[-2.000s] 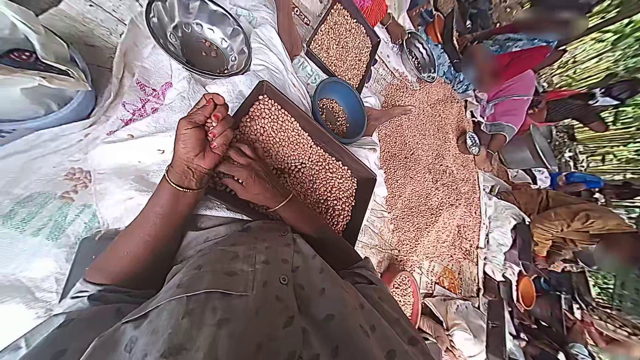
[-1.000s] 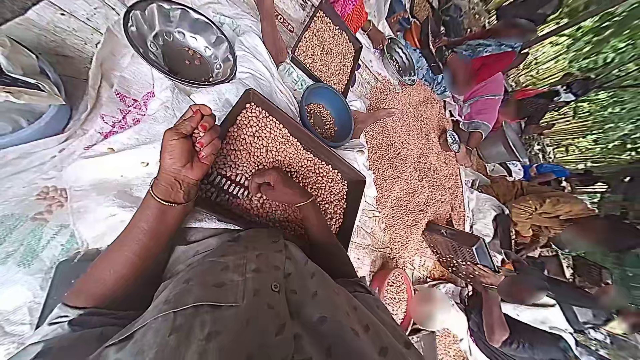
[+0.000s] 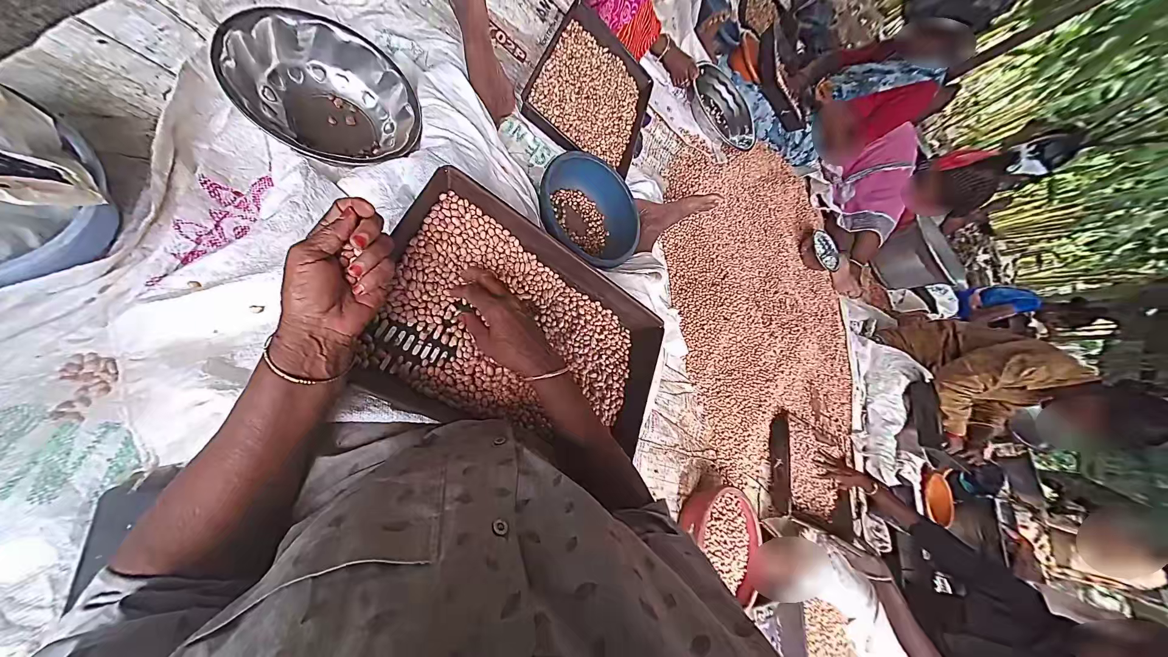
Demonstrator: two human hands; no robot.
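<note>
My left hand (image 3: pixel 338 269) is raised over the left end of a dark, rectangular sorting tray (image 3: pixel 538 239), its fingers curled around a few pinkish kernels. Shelled nuts, apparently peanuts (image 3: pixel 584 342), cover most of the tray. Near its left end the slotted bottom (image 3: pixel 411 345) shows through. My right hand (image 3: pixel 497 319) rests palm down on the nuts near the middle of the tray, fingers spread and slightly bent, gripping nothing that I can see. Beyond the tray's far edge sits a blue bowl (image 3: pixel 616 205) with some nuts inside. A shiny metal basin (image 3: pixel 315 64) holds several nuts.
White woven sacks (image 3: pixel 219 315) lie under the tray. A large heap of nuts (image 3: pixel 748 310) spreads to the right, with several people around it. Another full tray (image 3: pixel 584 82) stands farther off. A red tub of nuts (image 3: pixel 725 538) is at lower right, a blue basin (image 3: pixel 87 237) at left.
My right hand has moved right from beside my left hand to the middle of the tray, and the slotted bottom now shows. At the right, another person's tray has shifted and a hand reaches over the heap.
</note>
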